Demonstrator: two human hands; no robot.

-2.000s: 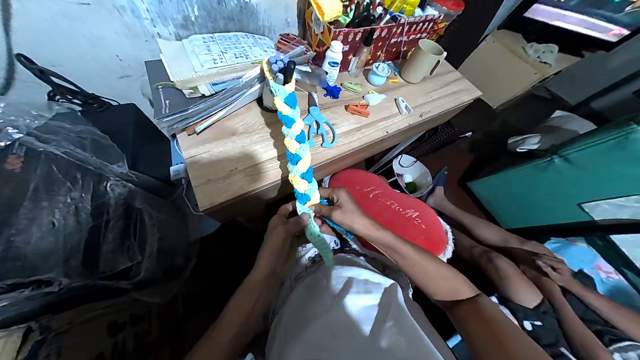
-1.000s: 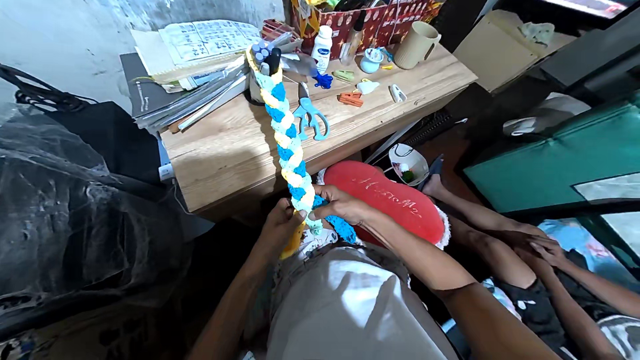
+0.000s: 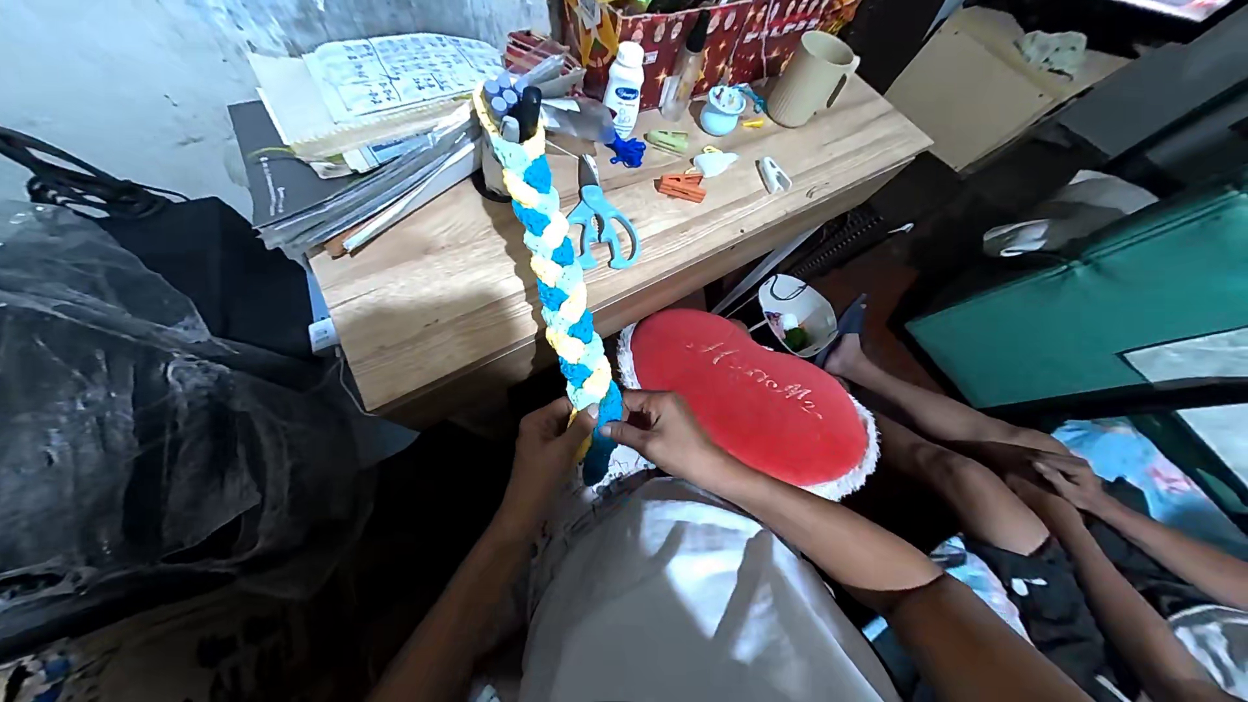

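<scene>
A braid of blue, light-blue and yellow crocheted strands [image 3: 564,283] runs from a holder of pens [image 3: 505,107] on the desk down to my lap. My left hand [image 3: 551,444] pinches the lower end of the braid from the left, thumb on top, a bit of yellow strand showing beneath. My right hand [image 3: 663,429] holds the dark-blue strand [image 3: 598,453] between thumb and fingers at the right edge. The loose yellow end is mostly hidden behind my left hand. Blue-handled scissors [image 3: 603,222] lie on the desk just right of the braid.
On the wooden desk [image 3: 429,322] are papers [image 3: 390,88], a white bottle [image 3: 625,90], clothespins [image 3: 681,186], a beige mug [image 3: 812,80] and a red box [image 3: 741,44]. A red heart-shaped cushion [image 3: 751,400] lies beside my right forearm. Another person's legs and hands [image 3: 1068,478] are at the right.
A light-green strand hung below my hands two seconds ago; the dark-blue strand now hangs there, in my right hand. One second ago, that blue strand lay off to the right.
</scene>
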